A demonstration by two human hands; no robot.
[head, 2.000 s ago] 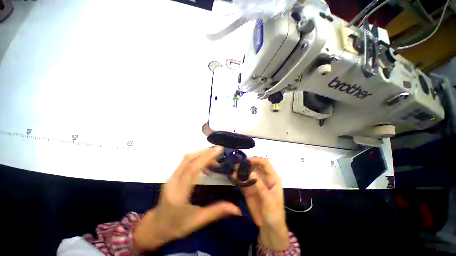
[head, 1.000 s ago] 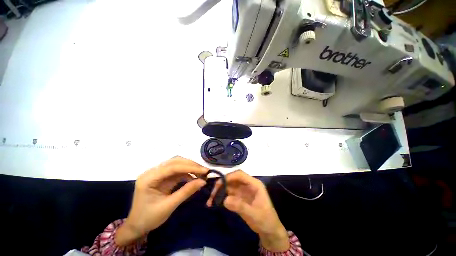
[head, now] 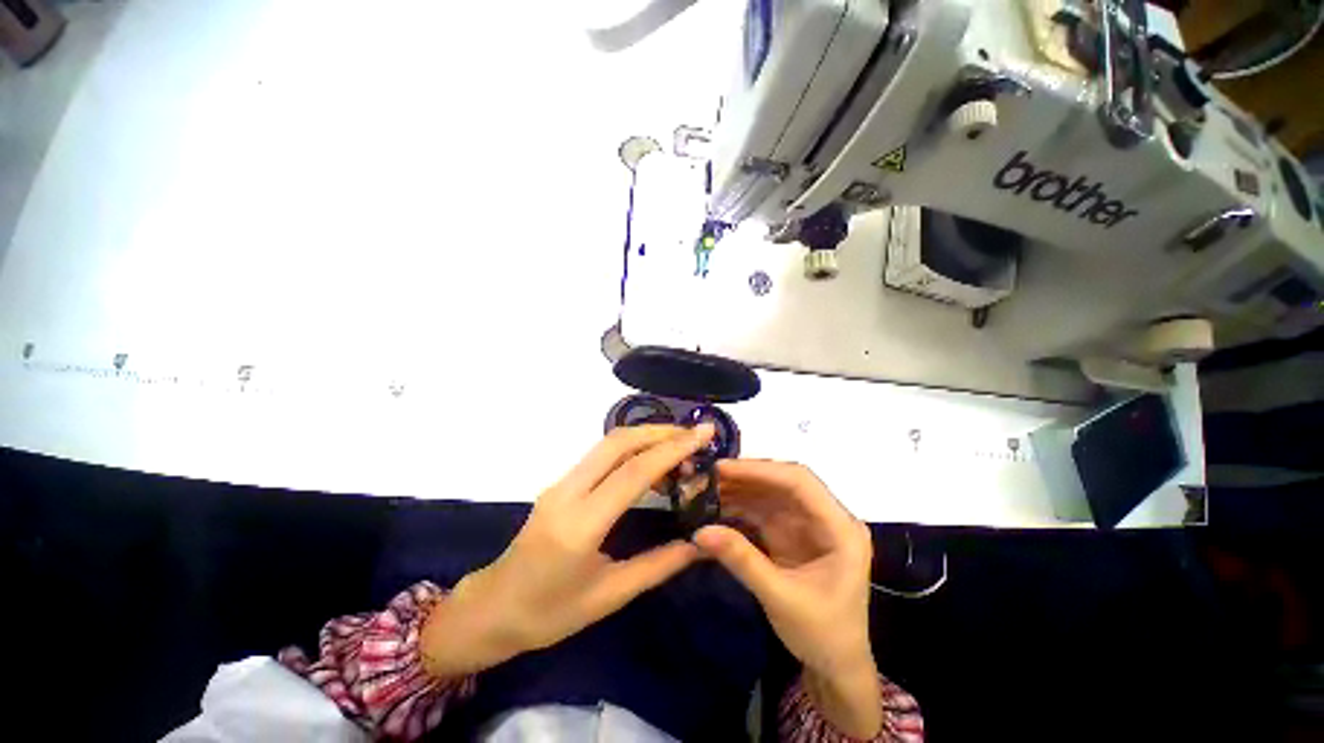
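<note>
The black oval earbud case [head: 685, 375] lies open on the table's front strip, its lid tilted back. A dark curved earbud shows in its left hollow. My left hand [head: 581, 537] and my right hand [head: 799, 559] meet just in front of the case. They hold a small dark earbud [head: 694, 497] between their fingertips. My left fingers cover part of the case's front and right side. Which fingertips bear the earbud is partly hidden.
The white brother sewing machine [head: 1067, 189] stands behind and to the right, its needle area [head: 707, 247] lit. A dark flat rectangle [head: 1128, 457] lies at the right table end. A printed ruler [head: 244, 378] runs along the front edge of the white table [head: 291, 218].
My hands have moved from below the table edge up against the case, with the small dark earbud still between them. The view has shifted slightly, so the machine and case appear further right.
</note>
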